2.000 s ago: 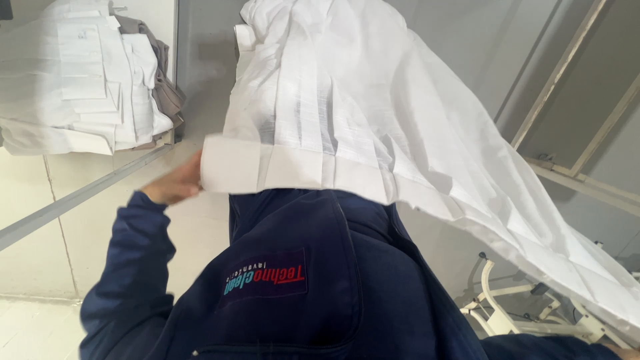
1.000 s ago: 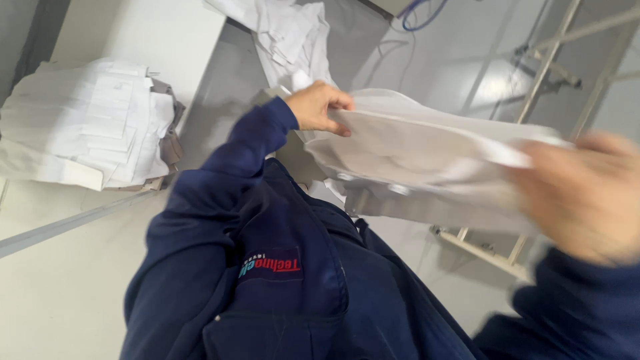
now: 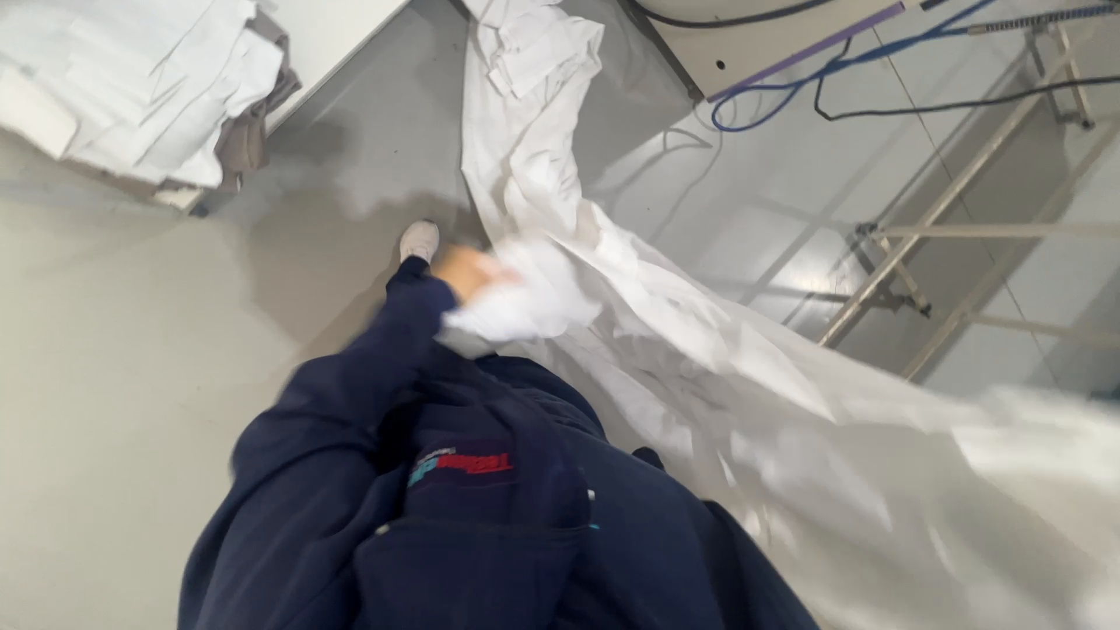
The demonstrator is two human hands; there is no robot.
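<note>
A long white cloth [image 3: 691, 306] runs from the top middle of the head view down to the lower right, bunched and creased, in front of my body. My left hand [image 3: 472, 273], blurred by motion, grips a crumpled part of white cloth near the middle. My right hand cannot be seen; the right end of the cloth is blurred and leaves the view at the right edge. Whether the part in my left hand joins the long cloth is not plain.
A stack of folded white cloths [image 3: 131, 87] lies at the upper left beside a white table [image 3: 324, 44]. A metal frame [image 3: 945, 197] stands on the floor at the right. Blue and black cables [image 3: 787, 87] hang at the upper right by a white cabinet [image 3: 700, 39]. My shoe [image 3: 420, 238] is on the floor.
My right hand, seen at the right one second ago, is out of view. The white cloth held up between my hands then now stretches long toward the lower right. The view has shifted.
</note>
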